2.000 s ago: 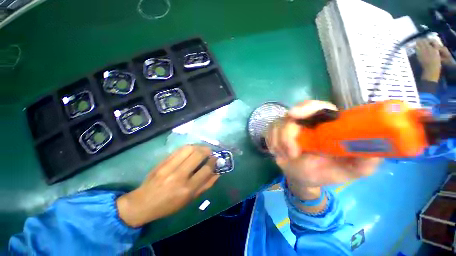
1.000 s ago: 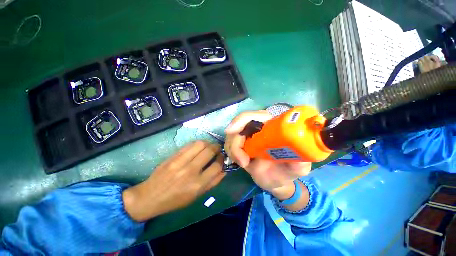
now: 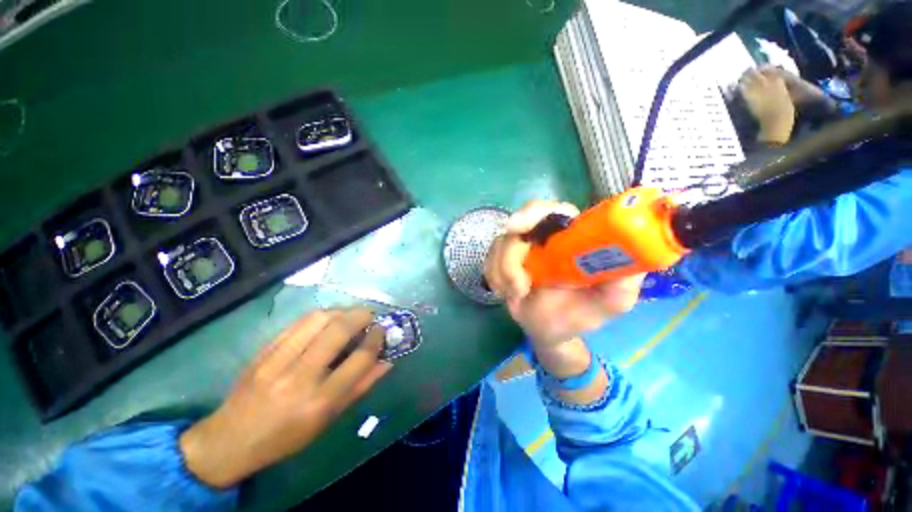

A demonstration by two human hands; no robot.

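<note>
My left hand (image 3: pixel 295 385) holds a small watch case (image 3: pixel 398 334) by its left side on the green bench; the case lies open side up. My right hand (image 3: pixel 560 300) grips the orange electric screwdriver (image 3: pixel 610 245), raised over the right rim of the round speckled screw dish (image 3: pixel 473 254). The screwdriver's tip is hidden behind my fingers. Thin tweezers (image 3: pixel 385 301) lie on the bench just above the case. A black foam tray (image 3: pixel 355 196) at the left holds several similar cases.
A small white piece (image 3: pixel 369 427) lies near the bench edge. Pale film (image 3: pixel 365 262) lies below the tray. Stacked white trays (image 3: pixel 640 90) stand at the upper right. Another person's hand (image 3: pixel 768 105) and blue sleeve (image 3: pixel 830 240) are at the right. A black sleeve (image 3: pixel 790 200) trails from the screwdriver.
The screwdriver in my right hand was over the watch case one second ago; it is now away to the right, beside the dish. The case shows again, still held by my left hand. The view has shifted.
</note>
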